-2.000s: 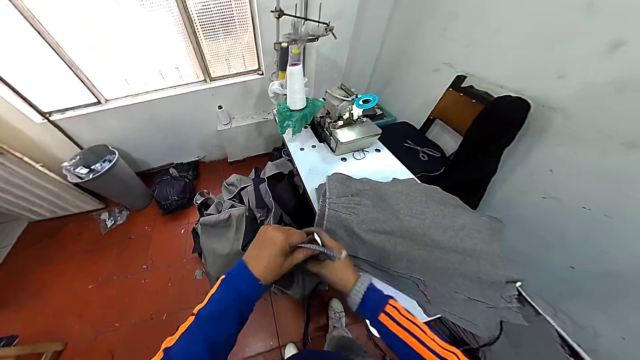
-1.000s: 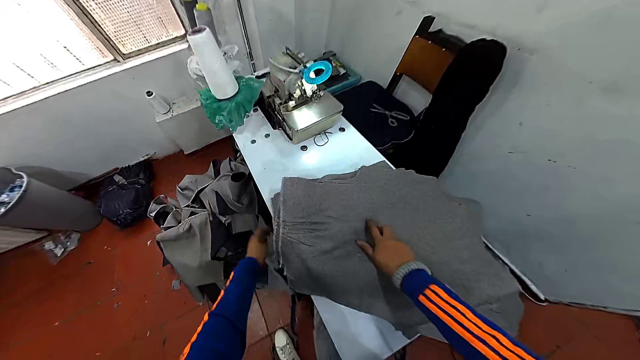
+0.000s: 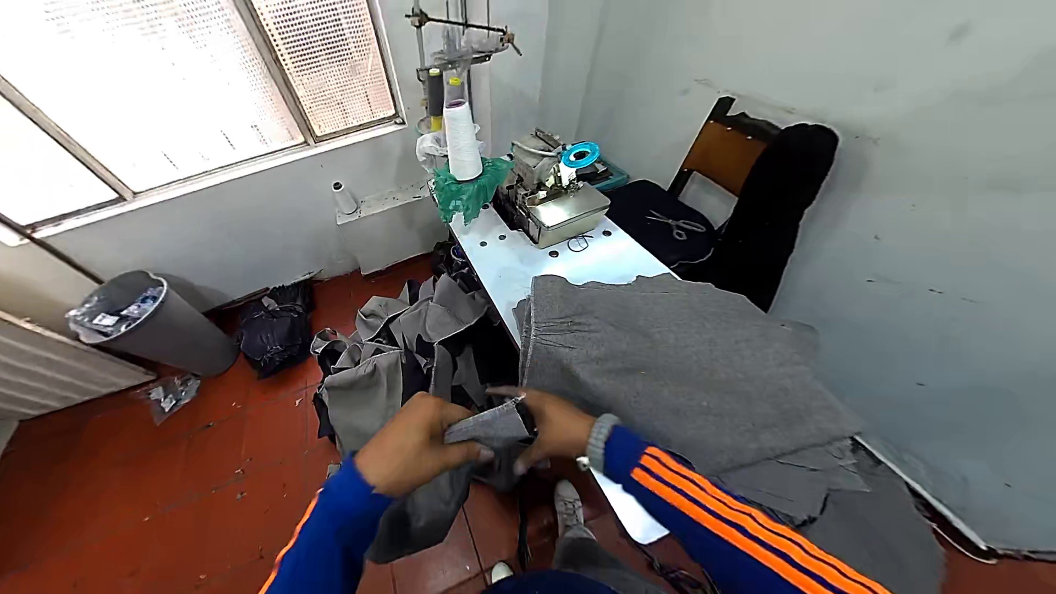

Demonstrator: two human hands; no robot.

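My left hand (image 3: pixel 422 445) grips the edge of a grey fabric piece (image 3: pixel 491 425) between thumb and fingers, in front of my body at the near side of the table. Close on its right, my right hand (image 3: pixel 554 425) is curved around the other end of that piece, fingers spread; whether it grips the cloth is not clear. The piece hangs down below both hands. Beside my right hand, a stack of grey fabric panels (image 3: pixel 668 363) lies over the white sewing table (image 3: pixel 528 264), gathered near its left edge.
An overlock sewing machine (image 3: pixel 561 198) stands at the table's far end, by a white thread cone (image 3: pixel 462 140) and green plastic (image 3: pixel 470 190). Scissors (image 3: pixel 678 224) lie on a chair seat (image 3: pixel 652 210). Grey garments (image 3: pixel 371 388) are heaped left of the table; a bin (image 3: pixel 165 322) stands farther left.
One second ago my hands were on the stacked panels, the right one flat on top; now both are left of the stack at a separate fabric piece. The view has shifted.
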